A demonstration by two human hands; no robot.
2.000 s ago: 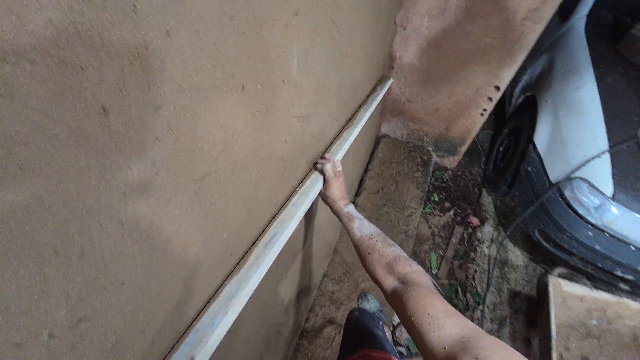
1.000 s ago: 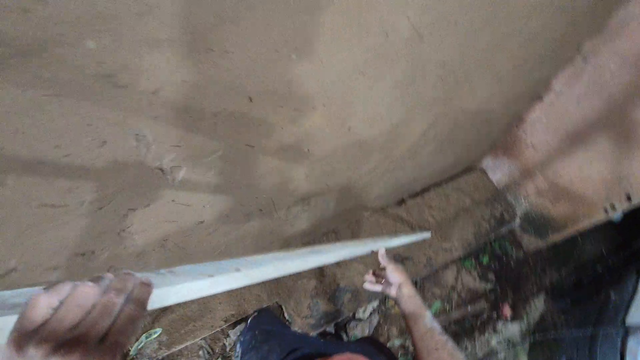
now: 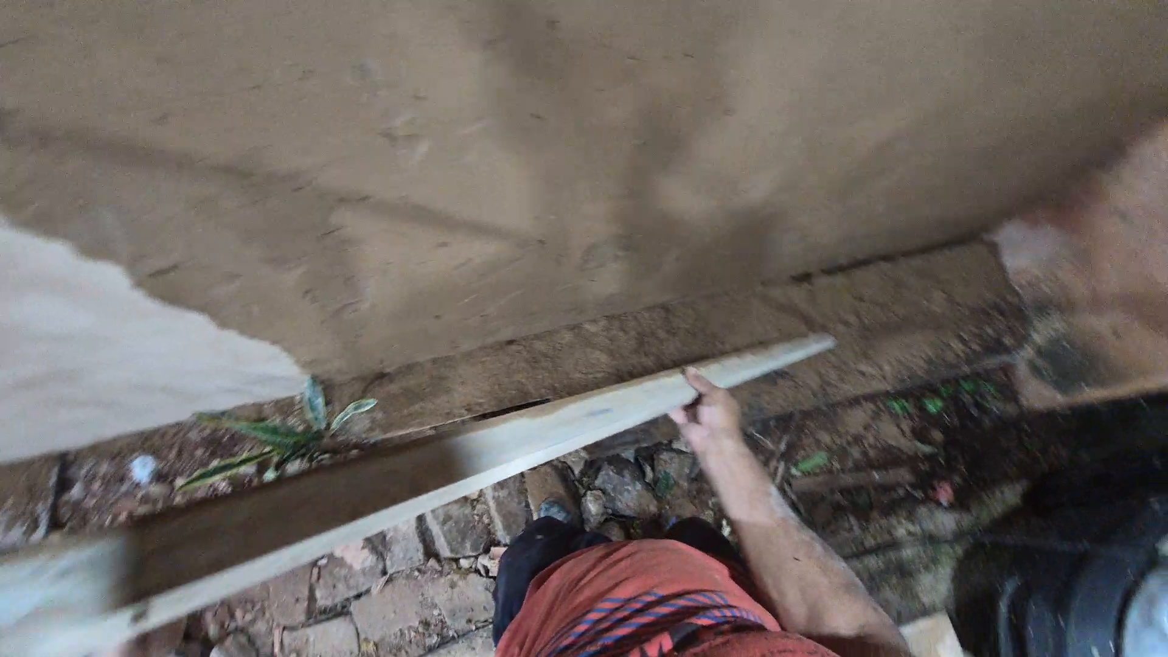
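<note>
A long, straight, pale wooden board runs slantwise across the view, from the lower left edge to a far end right of the middle. My right hand grips it near that far end, at its lower edge. A dark shadow lies over part of the board's left half. Above it in the view rises a brown plastered wall, and the board stands off from its surface. My left hand cannot be made out; the near end of the board runs out of view at the lower left.
A ledge follows the wall's foot. A leafy plant grows beside a pale wall patch. Uneven paving stones lie near my legs. At the right are a reddish wall and dark car parts.
The board, against the wall at first, is now lower and off it. My right hand, fingers apart near the board one second ago, now grips it. My left hand, seen on the board then, is out of sight.
</note>
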